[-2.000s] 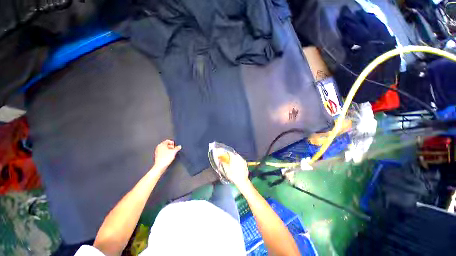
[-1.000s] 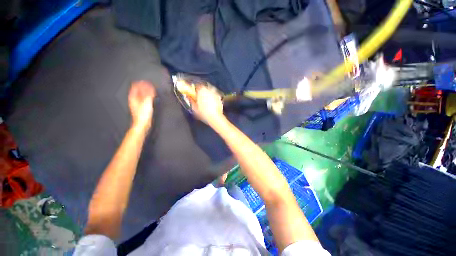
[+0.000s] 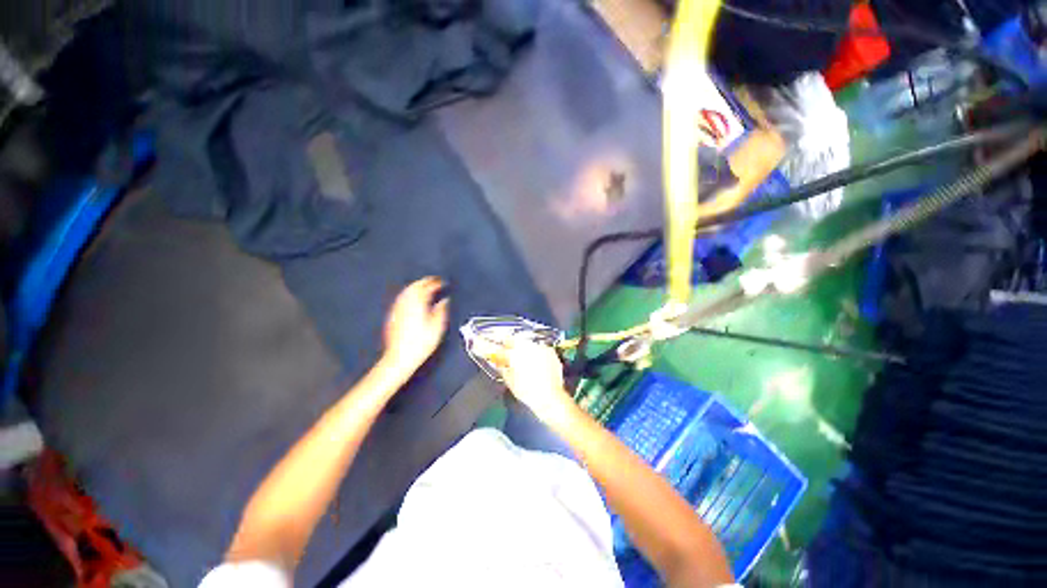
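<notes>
The dark trousers (image 3: 402,207) lie on the padded ironing table, one leg flat toward the near edge and the rest crumpled at the far side. My left hand (image 3: 416,325) is over the flat leg with its fingers bent; whether it pinches the cloth cannot be told. My right hand (image 3: 530,370) is closed on the steam iron (image 3: 480,342), which is at the lower end of the leg by the table's near edge. The yellow steam hose (image 3: 681,195) and a black cord run from the iron to the right.
The grey-brown table cover (image 3: 172,333) spreads to the left. A blue crate (image 3: 712,465) stands on the green floor (image 3: 792,391) at the right. Dark ridged cloth (image 3: 953,459) is at the lower right. A red bag (image 3: 86,517) is at the lower left. A white card (image 3: 714,124) is near the table's right corner.
The iron and my right hand have moved from mid-table to the near edge. My left hand has moved right onto the trouser leg. The view has shifted, and the leg now lies flatter.
</notes>
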